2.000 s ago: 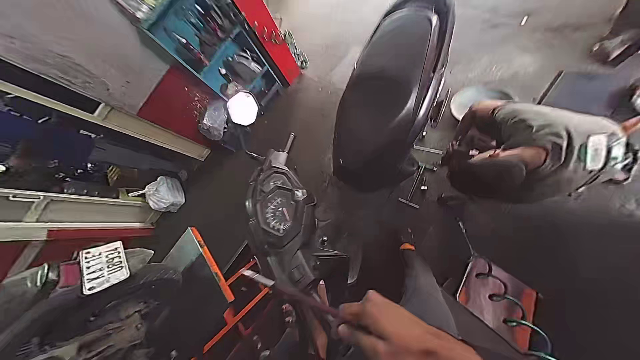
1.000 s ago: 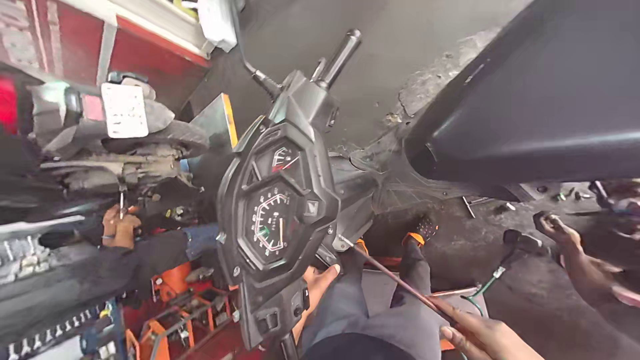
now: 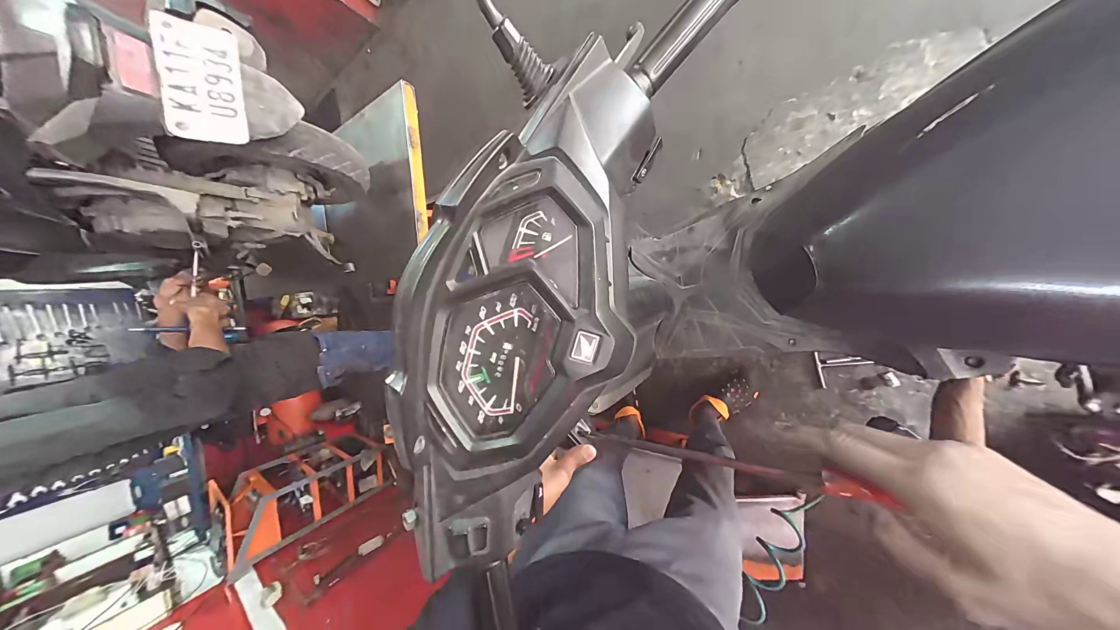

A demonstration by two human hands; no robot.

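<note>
In the middle is a scooter's instrument cluster (image 3: 516,332), with its handlebar grip (image 3: 682,44) at the top. My right hand (image 3: 927,507), blurred, is closed around the red handle of a long screwdriver (image 3: 735,464). The thin shaft runs left to the lower right edge of the cluster housing, close to my left hand (image 3: 567,472). That hand is at the underside of the housing with its thumb showing; the housing hides its other fingers, so its hold is unclear. The scooter's dark seat (image 3: 954,219) fills the upper right.
On the left, another person's hands (image 3: 197,311) work with a wrench at a second scooter (image 3: 219,192). Wrenches hang on a rack (image 3: 61,332). An orange metal frame (image 3: 289,499) stands at lower left. A green coiled hose (image 3: 774,560) lies by my legs. Another person's forearm (image 3: 958,411) shows at right.
The view has come much closer to the instrument cluster. Since one second ago, my right hand has come further into view, still holding the screwdriver, and my left thumb stays beneath the housing.
</note>
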